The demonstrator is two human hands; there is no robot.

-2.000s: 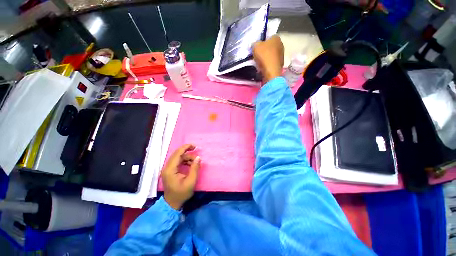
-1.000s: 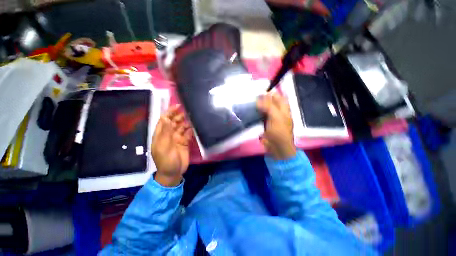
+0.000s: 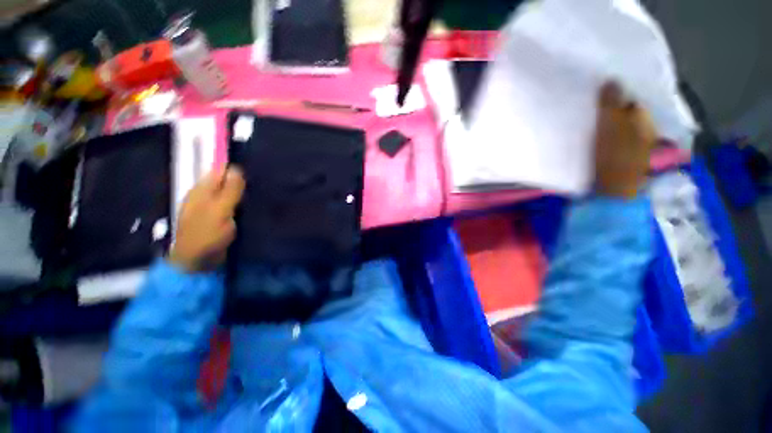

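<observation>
My left hand [image 3: 206,221] grips the left edge of a black tablet [image 3: 296,211], held over the mat's front edge with a small white label at its upper left corner. My right hand [image 3: 624,144] holds white sheets [image 3: 559,93] at the right, raised over a dark slab [image 3: 468,84] and partly hiding it. The image is blurred, so the fingers are not sharp.
Another black tablet [image 3: 124,199] lies on white sheets at the left. A small black block [image 3: 393,143] and a thin stick [image 3: 334,107] lie on the pink mat [image 3: 405,190]. A white bottle [image 3: 199,66] and another slab [image 3: 309,32] are at the back. Blue bins [image 3: 470,287] are below.
The view has shifted right. The tablet that was between both hands is now in my left hand alone, upright and lower. My right hand has moved right and taken hold of white sheets.
</observation>
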